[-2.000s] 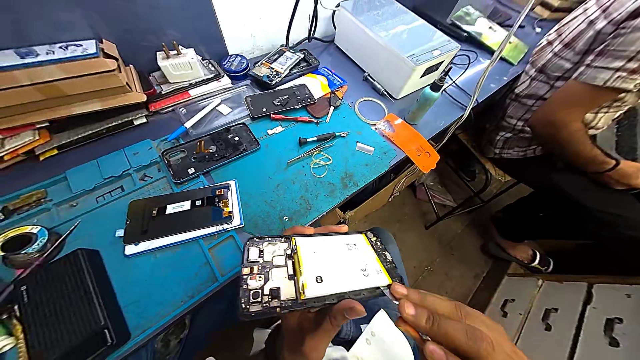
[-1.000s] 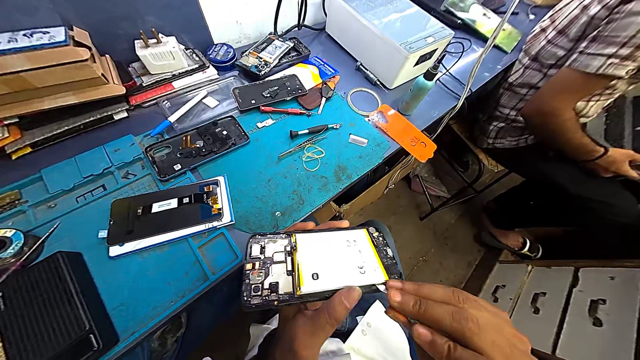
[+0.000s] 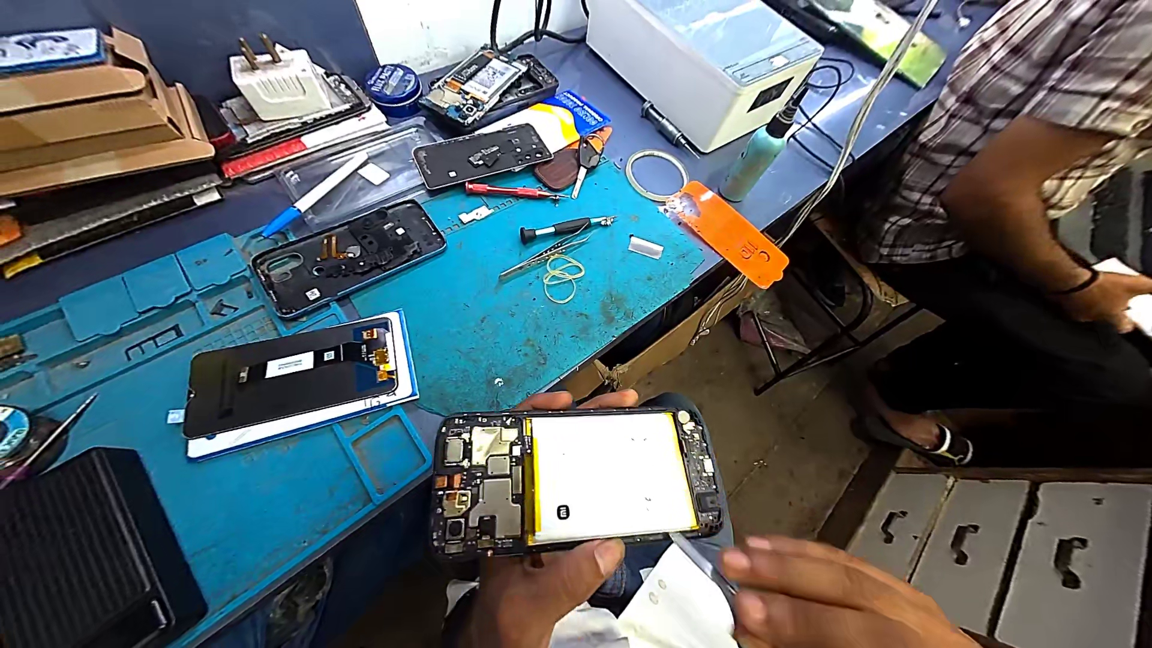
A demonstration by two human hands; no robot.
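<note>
An opened smartphone (image 3: 499, 504) with its circuit board and white battery (image 3: 612, 472) bare lies in my left hand (image 3: 549, 585), thumb on the lower edge and fingertips showing past the upper edge. My right hand (image 3: 828, 585) grips a thin metal tool (image 3: 697, 553), its tip at the phone's lower right edge. On the blue mat rest a phone display panel (image 3: 288, 382) on a white-and-blue card, a black phone back cover (image 3: 351, 256), tweezers (image 3: 544, 255), a black screwdriver (image 3: 567, 229), a red screwdriver (image 3: 513, 191) and a yellow rubber band (image 3: 563, 279).
A white box-shaped machine (image 3: 702, 67), a green-tinted bottle (image 3: 754, 162) and an orange tag (image 3: 729, 234) are at the bench's right. Cardboard boxes (image 3: 99, 117) stack at the left, above a black ridged box (image 3: 90, 549). Another person (image 3: 1008, 180) sits at right, near metal drawers (image 3: 981, 540).
The right hand has shifted slightly away from the phone, and more of the thin metal tool shows. The phone stays in the left hand.
</note>
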